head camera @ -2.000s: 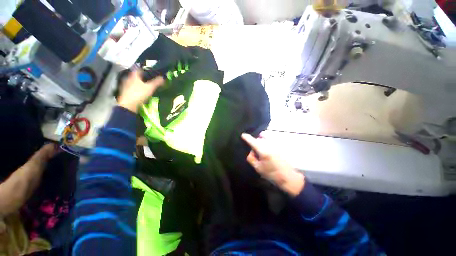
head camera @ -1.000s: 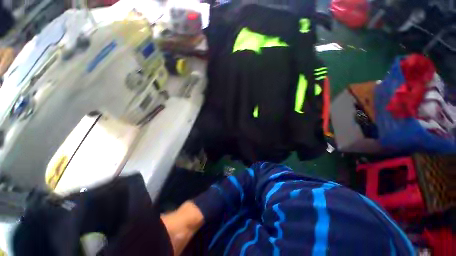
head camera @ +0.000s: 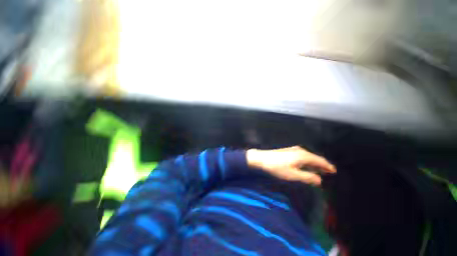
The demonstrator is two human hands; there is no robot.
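Note:
The view is blurred. My left hand (head camera: 289, 164) reaches across to the right from a blue-striped sleeve, with its fingertips at the edge of a black garment (head camera: 378, 205). Whether the fingers grip the cloth cannot be told. The black garment is at the lower right, with a thin neon line near its right side. My right hand is not recognisable in the picture; a small pale patch below the garment's left edge is too blurred to name.
A black-and-neon garment (head camera: 122, 162) hangs at the left, below the table edge. The pale machine table (head camera: 210, 65) spans the top, overexposed. A blurred sewing machine part (head camera: 358, 30) is at upper right. Red and pink cloth (head camera: 35, 225) shows at lower left.
The view has swung from the floor side back to the table. My left arm now shows, reaching right. The black garment piece, earlier at lower left by the machine, is now at lower right.

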